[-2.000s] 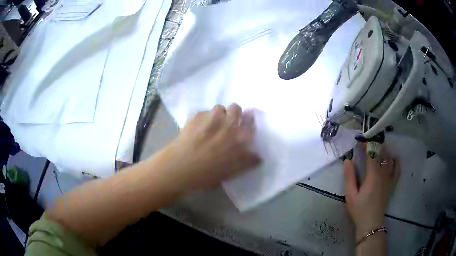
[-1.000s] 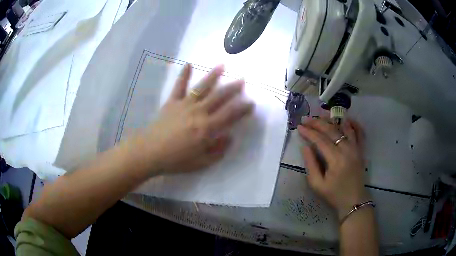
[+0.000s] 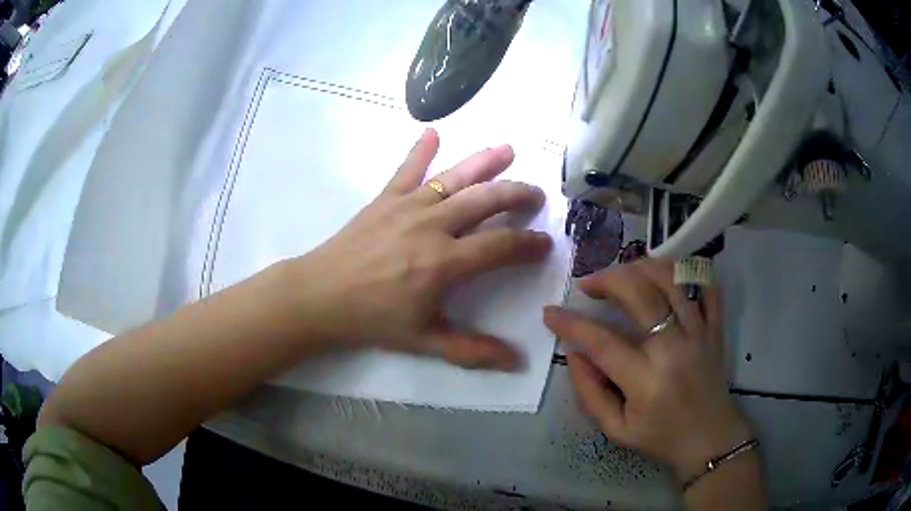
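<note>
A white garment panel (image 3: 130,230) lies on the machine bed, with a squarish pocket piece (image 3: 330,150) on it, outlined by double dark stitch lines. My left hand (image 3: 430,245) lies on the pocket piece with its fingers spread, holding nothing. My right hand (image 3: 649,349) rests at the cloth's right edge, below the needle area, fingers apart; its fingertips touch or nearly touch the edge. The sewing machine head (image 3: 659,100) stands at upper right. The presser foot area (image 3: 596,238) is at the cloth's right edge; the needle itself cannot be made out.
A grey plastic-wrapped lamp (image 3: 459,60) hangs over the cloth at top centre. A ribbed cream knob (image 3: 692,271) is just above my right hand, and another (image 3: 823,178) is farther right. Stacked cut panels (image 3: 40,150) lie at left. Dark snips (image 3: 867,429) are at the right edge.
The panel has been turned and brought left, showing the stitched corner. My left hand has flattened on it with fingers spread. My right hand has moved left to the cloth's edge.
</note>
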